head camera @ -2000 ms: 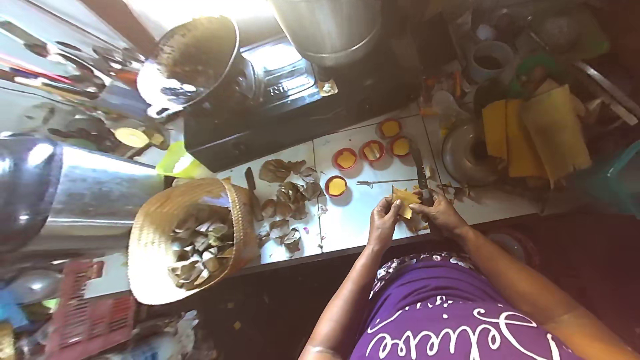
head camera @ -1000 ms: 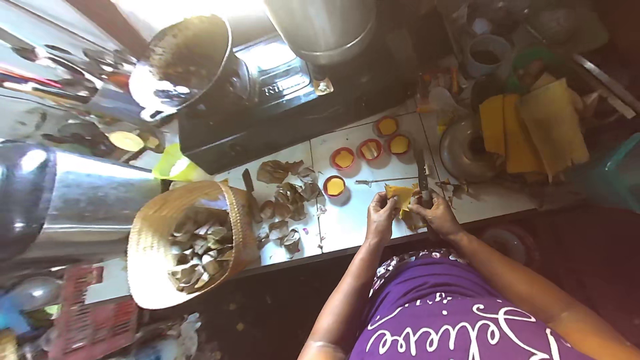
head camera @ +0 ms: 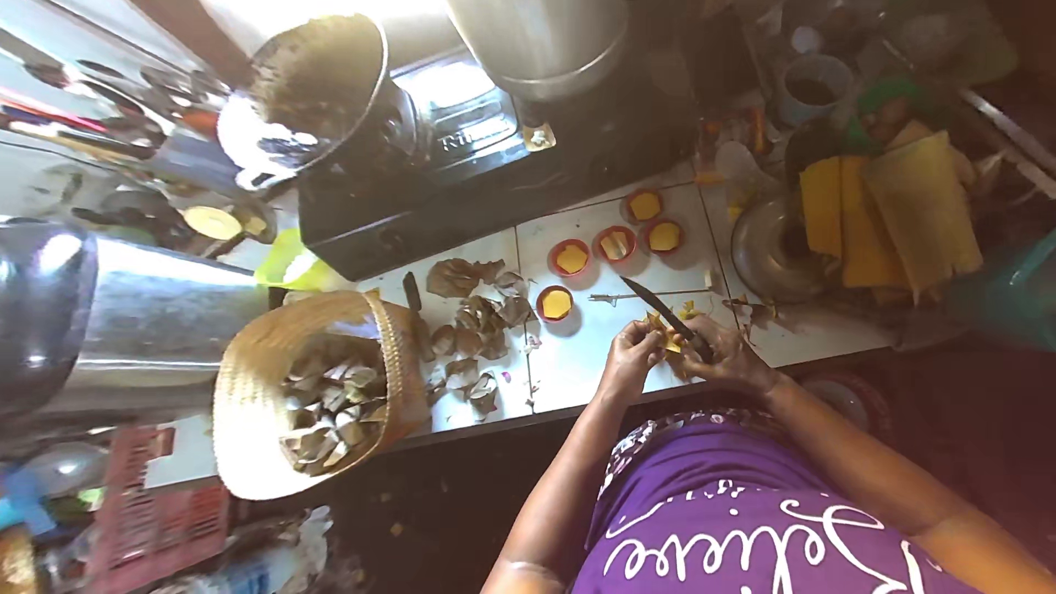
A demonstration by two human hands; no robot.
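Note:
My left hand (head camera: 634,355) pinches a small yellow piece (head camera: 665,332) above the white tiled counter (head camera: 569,355). In my right hand (head camera: 724,353) is a knife (head camera: 652,304), its dark blade pointing up and left, over the yellow piece. Farther up the tiles stand several small red-rimmed round cups, each with a yellow piece in it; the nearest cup (head camera: 554,304) is left of my hands. A thin stick (head camera: 652,294) lies between the cups and my hands. Brown dry scraps (head camera: 478,318) are spread on the tiles at the left. The fingertips partly hide the yellow piece.
A woven basket (head camera: 396,363) full of dry shells or peels stands at the left. Behind the counter is a black gas stove (head camera: 388,214) with a pan (head camera: 318,91) and a large metal pot (head camera: 549,41). Yellow sheets (head camera: 891,214) and a round metal lid or bowl (head camera: 771,247) are at the right.
The knife blade has tilted to the left and now lies across the yellow piece; a second ago it pointed more nearly straight up. Both hands have stayed close together.

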